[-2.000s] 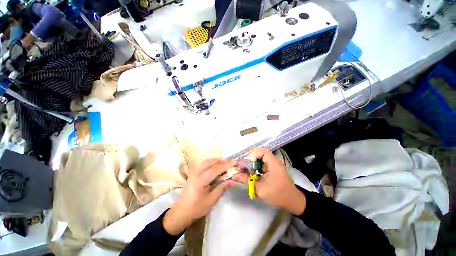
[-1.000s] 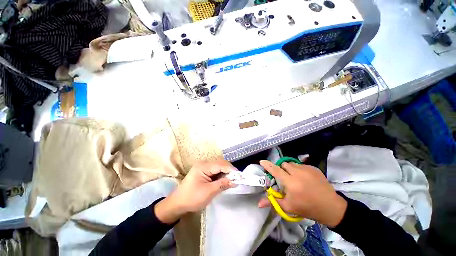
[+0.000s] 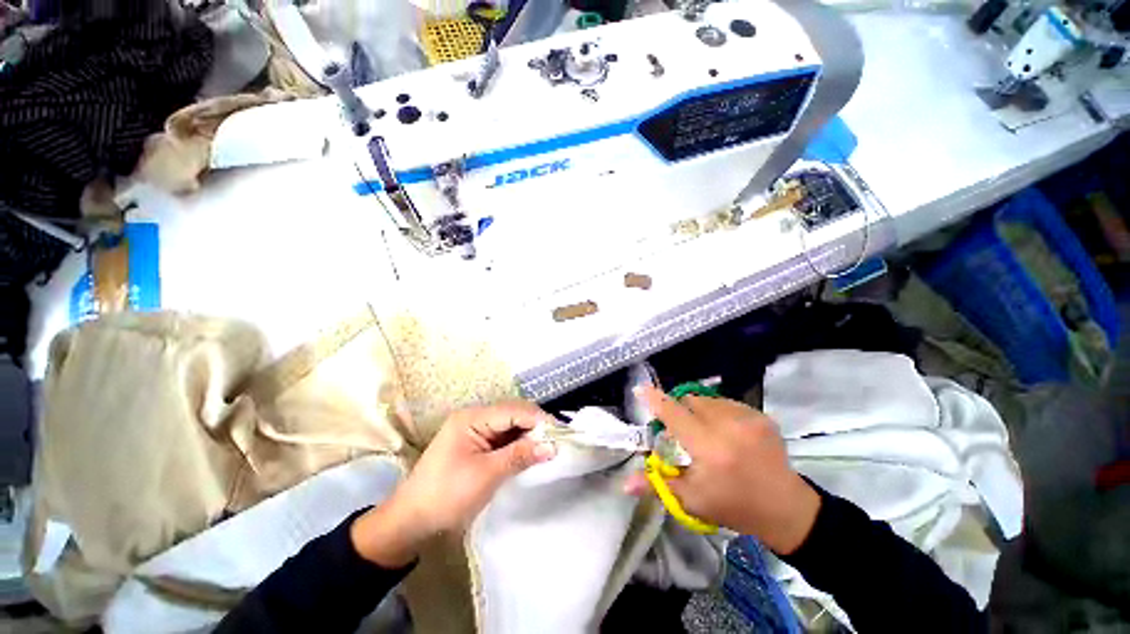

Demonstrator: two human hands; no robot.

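Observation:
A beige garment [image 3: 136, 427] with white lining [image 3: 545, 533] lies over the table's front edge and hangs down towards the lap. My left hand [image 3: 461, 477] pinches a seam edge of it between thumb and fingers. My right hand [image 3: 731, 468] grips the scissors [image 3: 669, 493], which have one green and one yellow handle loop. The blades point left at the seam edge, close to my left fingertips. Whether the blades are open is hard to tell.
The white JACK sewing machine [image 3: 545, 136] stands behind the hands. Brown tabs [image 3: 575, 311] lie on the table front. White pieces [image 3: 867, 458] are piled at right, a blue crate [image 3: 1016, 285] beyond. Dark striped fabric [image 3: 99, 112] and a yellow basket [image 3: 451, 40] are behind.
Two seconds ago the right hand was closed around the scissors beside the left fingers; it then opened out to show both loops. Since one second ago, both hands appear slightly further left as the view shifted.

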